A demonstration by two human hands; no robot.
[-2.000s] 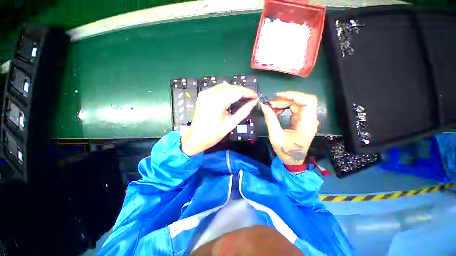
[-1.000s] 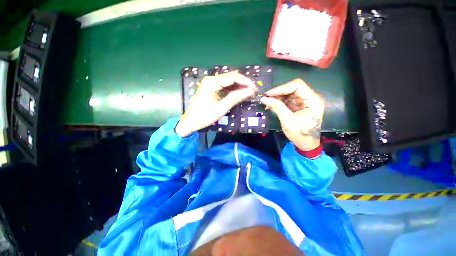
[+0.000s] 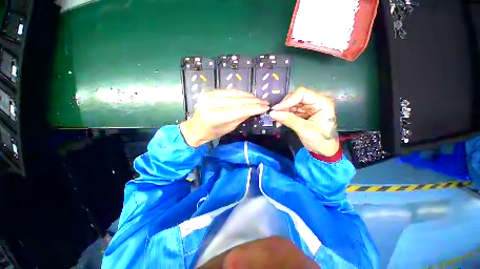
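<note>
Three black phone housings (image 3: 272,79) lie side by side on the green bench, with white and yellow oval spots showing at their upper parts. My left hand (image 3: 226,111) covers the lower parts of the left and middle housings. My right hand (image 3: 310,116) is at the lower right of the right housing. The fingertips of both hands meet over that housing, pinching a tiny dark part (image 3: 270,109), mostly hidden by the fingers. A white square label (image 3: 267,120) shows just below the fingertips.
A red bin (image 3: 337,50) with white pieces stands at the upper right. A wide black tray (image 3: 437,73) with small shiny parts lies at right. A speckled lower tray (image 3: 368,148) sits below the bench edge. A black compartment tray (image 3: 32,79) with housings is at far left.
The view has shifted, so bench items sit higher in the picture. My left hand has flattened, with its fingers closer together, and more of the housings' upper parts shows. Both hands still meet at the fingertips.
</note>
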